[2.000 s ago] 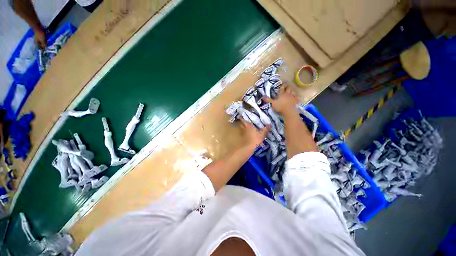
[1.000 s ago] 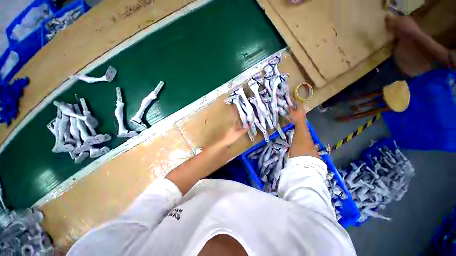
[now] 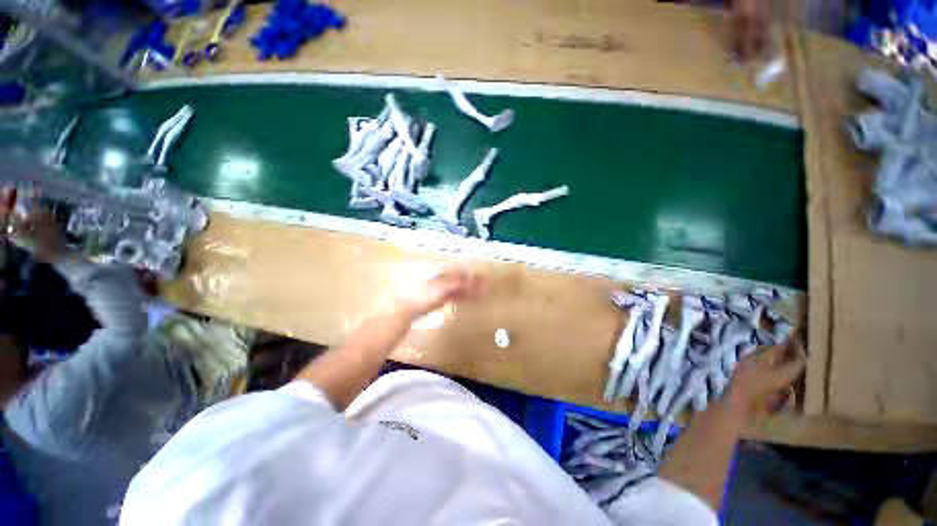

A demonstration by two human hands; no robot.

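Note:
Several slim grey-white lower legs (image 3: 683, 349) lie side by side on the tan bench (image 3: 545, 354) at the right, their lower ends over the bench's front edge. My right hand (image 3: 769, 378) is at the right end of this row, touching it; whether its fingers grip a leg is unclear. My left hand (image 3: 452, 293) is blurred, above the bench near the belt's edge, left of the row, with nothing seen in it. A small white spot or object (image 3: 501, 337) shows on the bench beside it.
The green belt (image 3: 606, 231) carries a heap of legs (image 3: 385, 159) and a few loose ones. A blue crate of legs (image 3: 596, 447) is below the bench. Another worker (image 3: 98, 360) sits at the left by grey-white parts (image 3: 134, 231). Ruffled parts (image 3: 899, 154) lie at the far right; blue parts (image 3: 293, 29) are across.
The view has swung left. My left hand has left the row of legs and is over the bench to its left. My right hand stays at the row's right end.

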